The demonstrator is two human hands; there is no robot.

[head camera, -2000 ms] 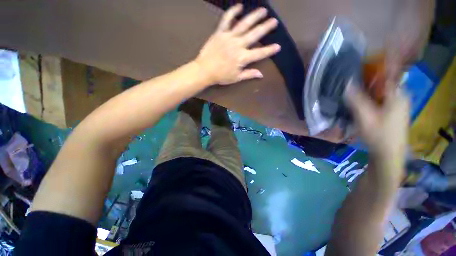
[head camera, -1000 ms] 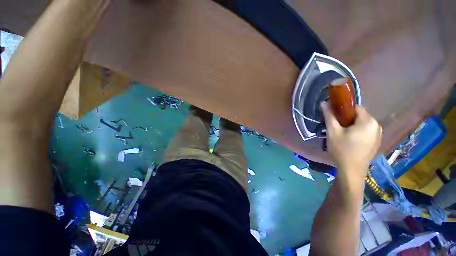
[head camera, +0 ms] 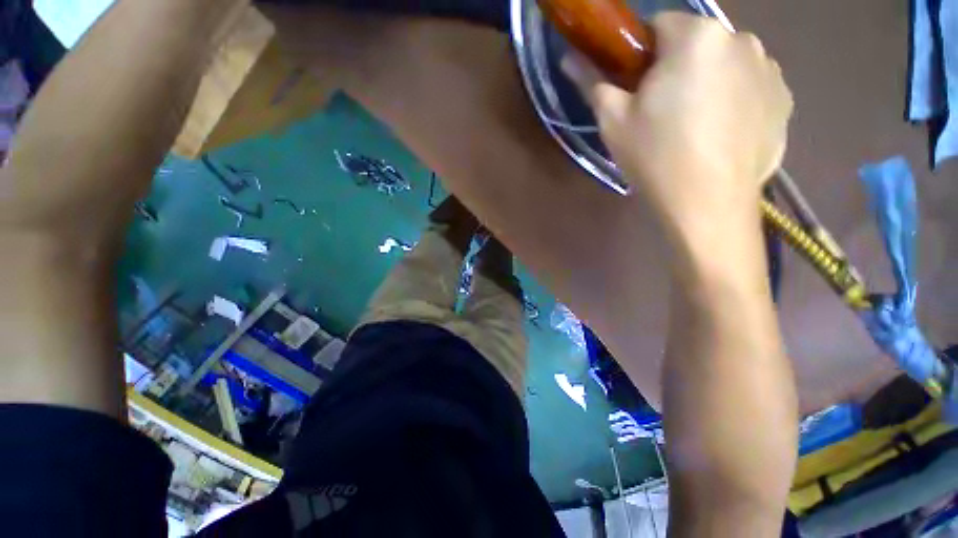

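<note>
My right hand (head camera: pixel 699 110) grips the orange-brown handle of the steam iron (head camera: pixel 567 124) at the top of the frame. The iron's clear and metal rim shows around my fingers, and its tip is cut off by the top edge. A dark strip (head camera: pixel 420 8) lies along the top edge, to the left of the iron; only a short part of it shows. Whether the iron rests on it is hidden. My left arm reaches up at the far left, and my left hand is out of the picture beyond the top edge.
The brown table cover (head camera: pixel 494 137) runs diagonally. The iron's hose (head camera: pixel 814 252), tied with light blue cloth (head camera: pixel 893 321), trails to the lower right. Pale blue-grey pieces (head camera: pixel 927 74) lie at the upper right. A cardboard box (head camera: pixel 268 100) is at left. Scraps litter the green floor (head camera: pixel 305 200).
The iron and my right hand have moved up and left in the picture. The view has turned, and pale blue-grey pieces now show at the upper right. Less of the dark strip shows.
</note>
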